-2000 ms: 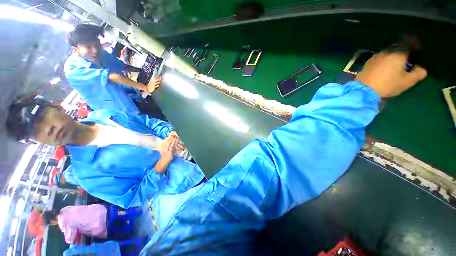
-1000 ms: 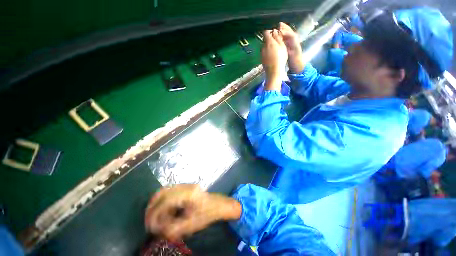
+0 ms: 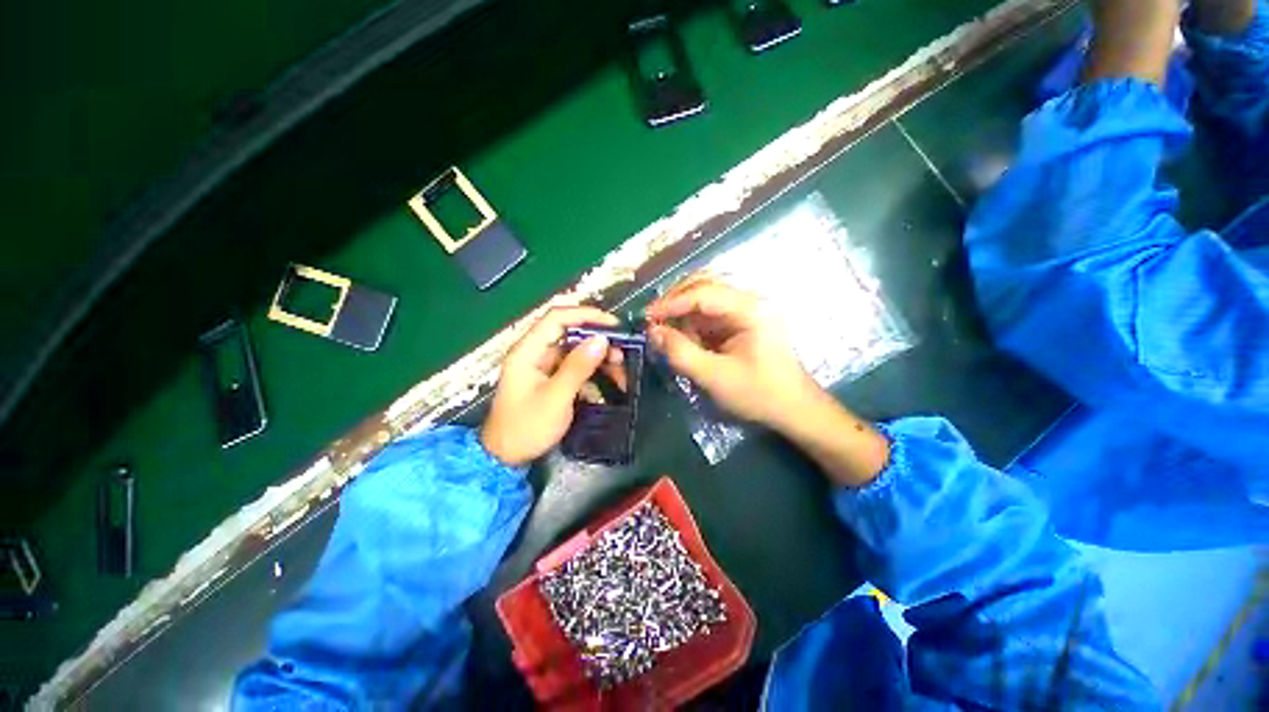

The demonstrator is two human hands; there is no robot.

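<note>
A dark phone housing (image 3: 607,403) with an open frame is held over the bench. My left hand (image 3: 543,383) grips it, thumb across its upper part. My right hand (image 3: 731,348) is at the housing's upper right corner, thumb and forefinger pinched together; whether a small part is between them is too small to tell. The red parts bin (image 3: 522,612) lies just below my hands, full of tiny shiny silver hinge shafts (image 3: 633,591).
A glossy clear plastic bag (image 3: 821,299) lies beside my right hand. Beyond the worn whitish edge strip (image 3: 459,355), the green conveyor belt (image 3: 348,209) carries several spaced housings, gold-rimmed (image 3: 469,230) and black (image 3: 665,77). A neighbouring person's blue sleeve (image 3: 1099,251) is at the right.
The view has swung from the neighbours down to the bench. Both my hands are now together at a dark housing; a second ago only one was clearly visible, blurred, above the red bin.
</note>
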